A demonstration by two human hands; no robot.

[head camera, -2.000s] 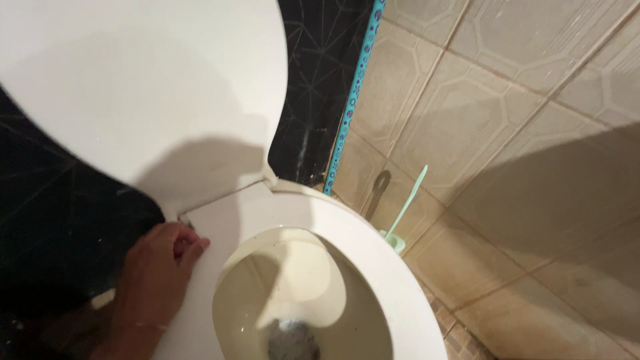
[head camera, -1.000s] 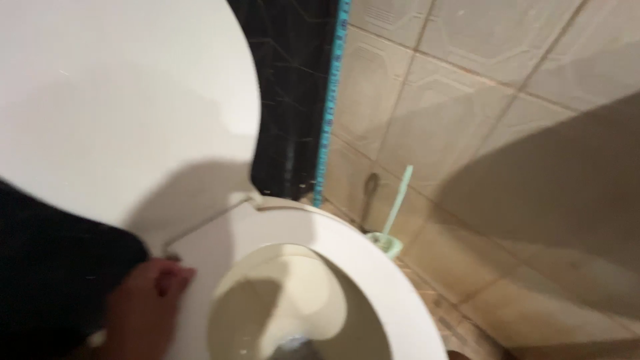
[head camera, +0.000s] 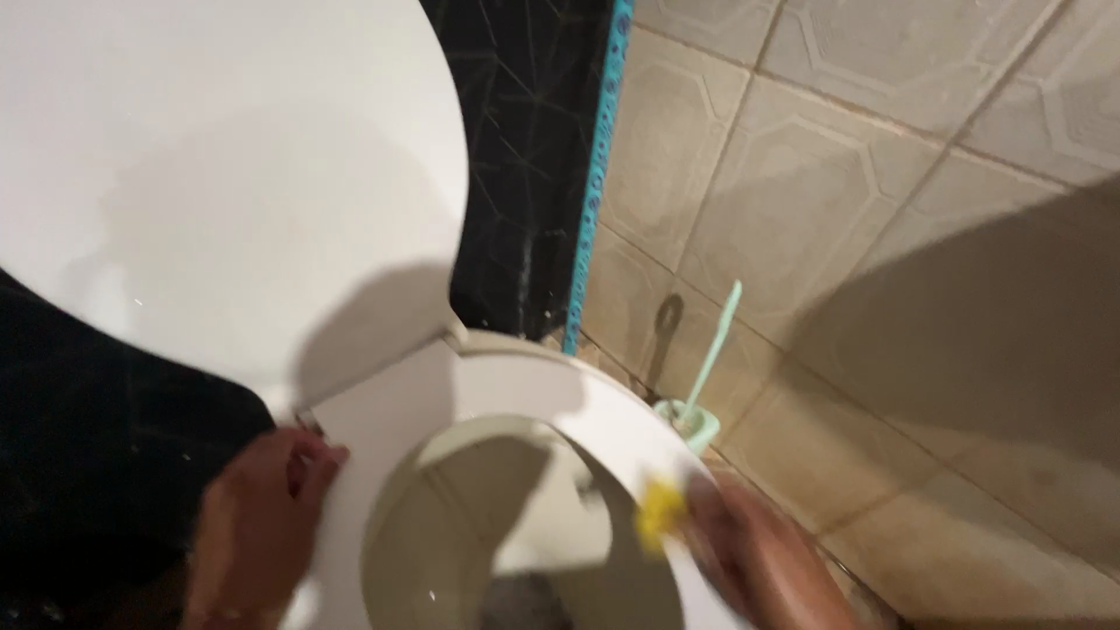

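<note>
The white toilet seat [head camera: 516,376] lies down over the bowl [head camera: 411,525], and its white lid [head camera: 262,175] is raised. My left hand [head camera: 262,516] is at the seat's left rear corner, by the hinge, with its fingers curled; whether it grips anything there is hidden. On the right side of the seat my right hand [head camera: 761,551] is blurred by motion. A small yellow thing [head camera: 661,512], perhaps a sponge or cloth, is at its fingertips, over the seat's inner edge.
A pale green toilet brush [head camera: 713,354] stands in its green holder [head camera: 700,426] on the floor, right of the toilet. Beige tiles cover the right wall [head camera: 814,184]. Behind the lid is a black patterned surface [head camera: 525,131], with a blue patterned strip [head camera: 599,166] along its edge.
My right hand has come into view at the right of the seat, with the yellow thing. My left hand stays by the hinge.
</note>
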